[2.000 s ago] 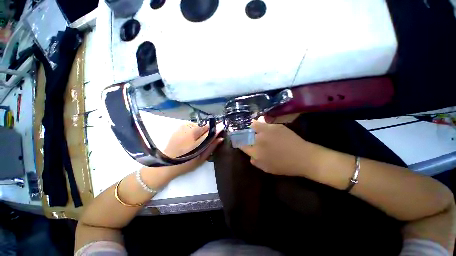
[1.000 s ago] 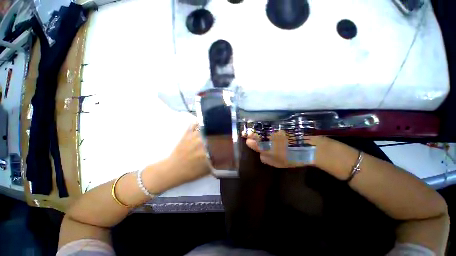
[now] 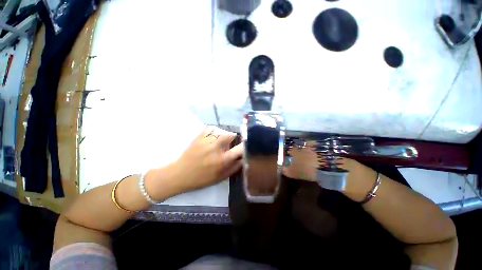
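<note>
A white sewing machine head with round black plugs fills the upper right. Its shiny curved metal guard hangs in front and hides the needle area. Dark brown cloth hangs from under the head over the table edge to my lap. My left hand lies at the cloth's left edge, left of the guard, fingers bent and fingertips partly hidden; its grip is unclear. My right hand is on the cloth right of the guard, partly hidden by the guard and tension assembly; its grip is unclear.
Black fabric strips lie on tan cardboard at the left of the white table. A pale marked strip runs along the front table edge. A dark red strip runs under the machine head.
The view has shifted, so the machine head appears farther right and lower, and the guard appears edge-on. Both hands stay at the cloth beside the guard. My left hand shows more clearly, left of the guard.
</note>
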